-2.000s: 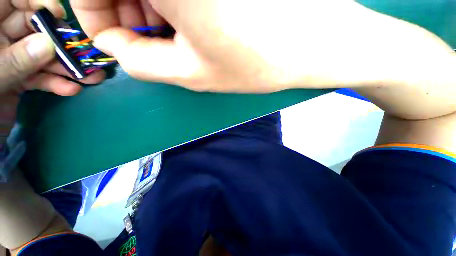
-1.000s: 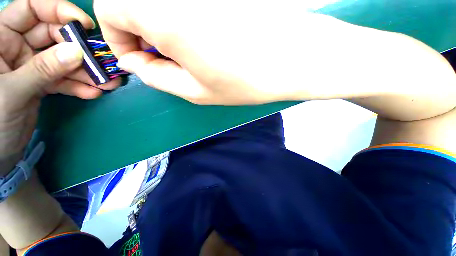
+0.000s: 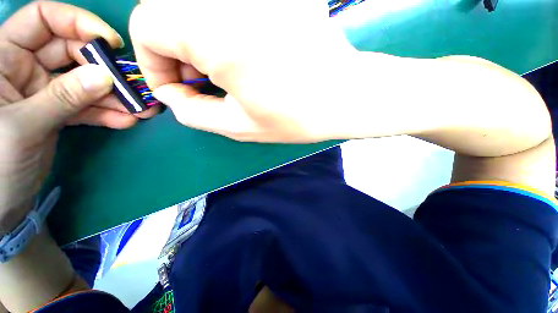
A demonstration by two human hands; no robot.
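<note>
A black connector housing (image 3: 114,76) with a white strip along one face is tilted at the upper left. My left hand (image 3: 58,79) holds it between thumb and fingers. Thin wires (image 3: 134,77) in yellow, blue, red and white run from its right side towards my right hand (image 3: 202,67). My right thumb and fingers are pinched on the wires close to the housing. A blue wire and a dark part show below my right palm. The wire tips at my right fingertips are hidden, and the palm is overexposed.
The green table (image 3: 183,165) has its near edge running diagonally in front of my lap. Coloured wires (image 3: 345,6) lie at the top edge. A small black piece (image 3: 490,5) is at the upper right. An ID badge (image 3: 183,221) hangs below the table edge.
The housing and both hands have shifted slightly right and down in the picture. The coloured wires and the black piece at the top have come into view. Both hands keep their hold.
</note>
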